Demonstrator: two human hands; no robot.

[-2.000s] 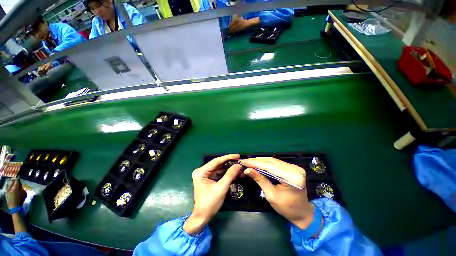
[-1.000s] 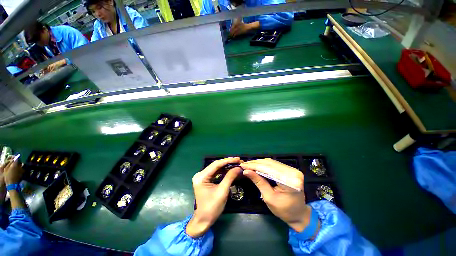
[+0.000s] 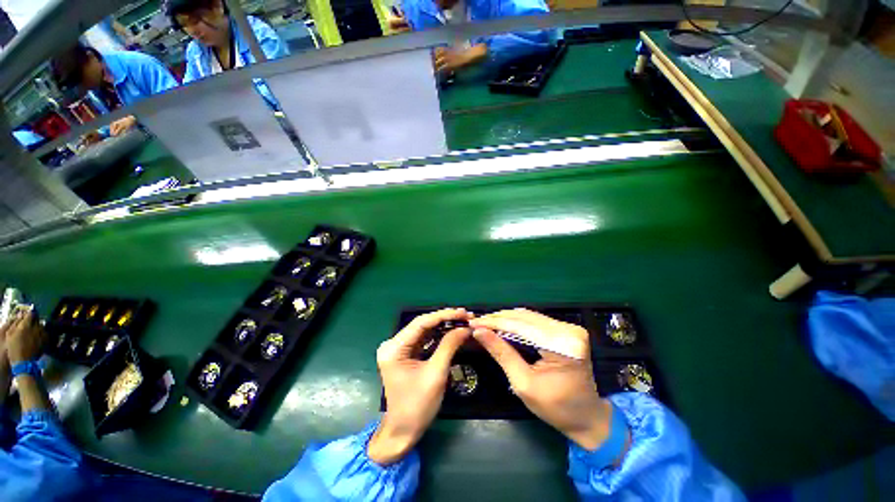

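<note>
My left hand holds a small round unit between its fingertips, mostly hidden by the fingers. My right hand grips a thin metallic stick, perhaps tweezers, which slants back from the fingertips across the hand. The fingertips of both hands meet at the unit. Both hands are above a black compartment tray. Round units show in its pockets, one below my left fingers and two at the right end. The tool's tip and the middle pockets are hidden.
A second black tray with filled pockets lies at the left. Farther left are a small parts box, a neighbour's tray and a neighbour's hand. A side shelf with a red basket stands at the right. Co-workers sit beyond the metal-framed divider.
My hands stay in almost the same place. The right hand and the tool have turned slightly. Across the divider, a co-worker and the tray there have shifted.
</note>
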